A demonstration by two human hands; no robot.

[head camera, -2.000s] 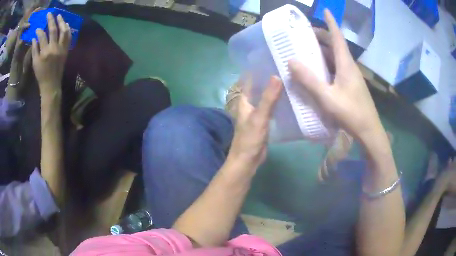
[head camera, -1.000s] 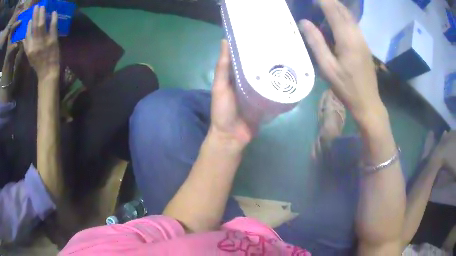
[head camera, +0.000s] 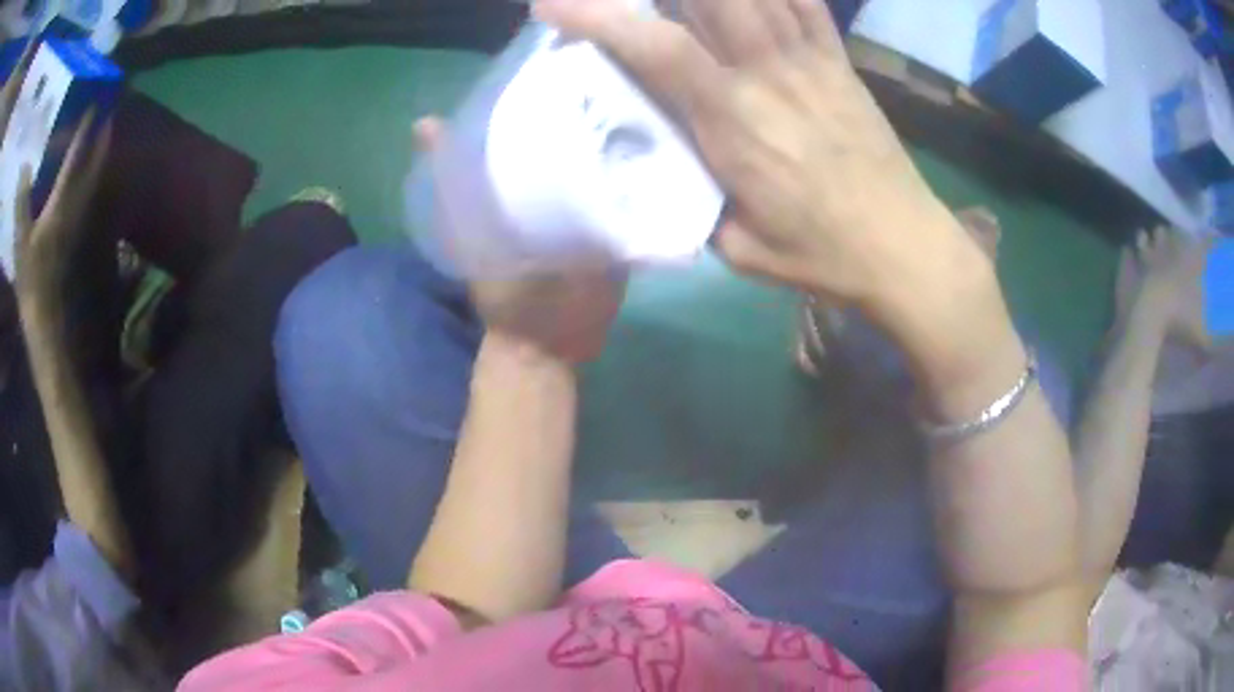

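Note:
The frosted plastic body [head camera: 453, 203] with its white base [head camera: 575, 162] is in the air above my lap, tilted and blurred by motion. The white base faces me, with a darker round mark on it. My left hand [head camera: 548, 291] holds the body from below and behind; most of its fingers are hidden behind it. My right hand [head camera: 798, 156] is at the upper right edge of the unit, fingers bent over its top. Its fingertips are partly cut off or hidden, with the thumb side near the base.
Blue and white cartons [head camera: 1035, 61] stand on the white-topped bench [head camera: 934, 30] at upper right. A person at left holds a blue and white carton [head camera: 54, 115]. Another person's arm [head camera: 1130, 365] is at right. A clear bottle [head camera: 325, 595] lies at lower left.
The unit has turned and moved left and slightly down in view. My right hand, apart from it a second ago, is now against it. The left neighbour's carton has turned.

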